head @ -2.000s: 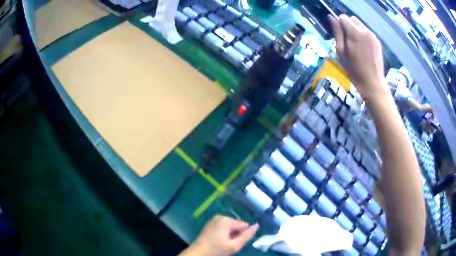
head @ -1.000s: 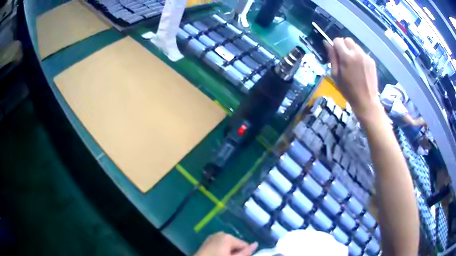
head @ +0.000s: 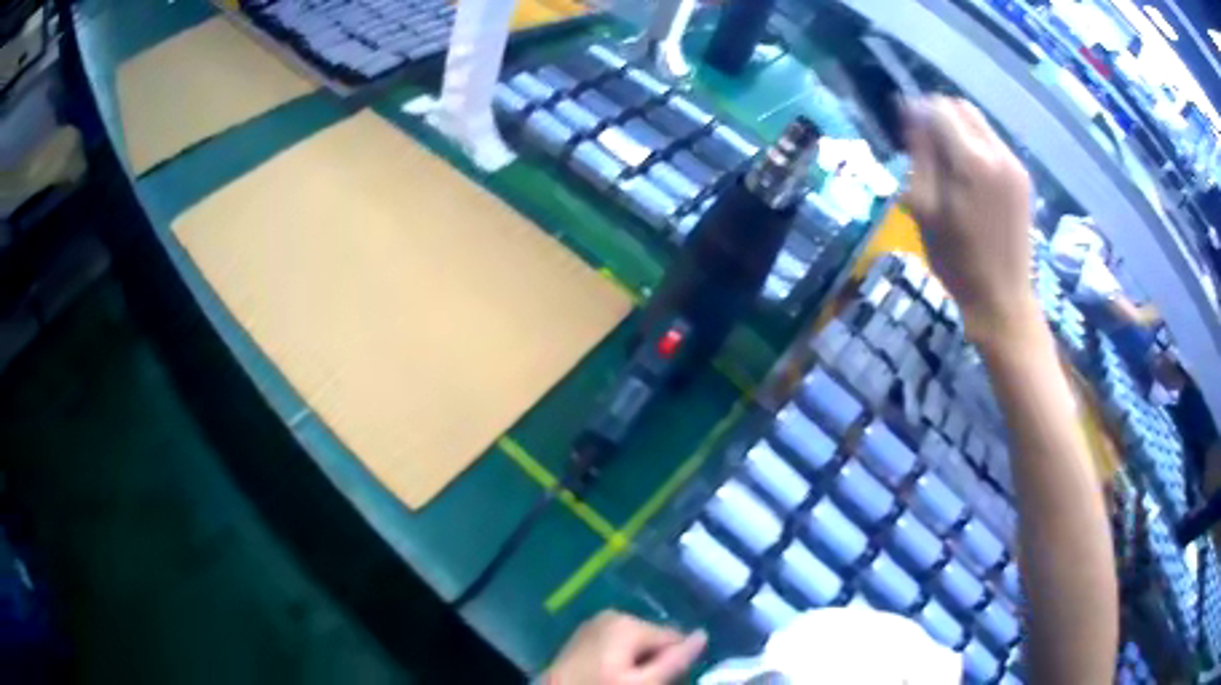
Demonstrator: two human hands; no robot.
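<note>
My right hand (head: 971,187) is raised at the upper right, slightly blurred, its fingers closed around a thin pale stick (head: 889,64) that points up and left. My left hand (head: 624,652) is at the bottom edge, partly cut off, thumb and fingers close together; I cannot tell whether it holds anything. A white cloth (head: 864,652) lies right of it over the near edge of a tray of pale blue-grey housings (head: 842,498). Darker grey parts (head: 911,335) lie jumbled beyond these rows.
A black heat gun (head: 710,288) with a red switch lies across the green bench, its cord running to the near edge. A cardboard sheet (head: 388,301) is on its left. Another housing tray (head: 629,141) and a white stand-like object (head: 473,87) are behind. A person (head: 1118,301) is at the far right.
The view has shifted slightly, with the bench lower in the picture than two seconds ago. My right hand stays raised with the stick; my left hand sits lower in the picture than at first.
</note>
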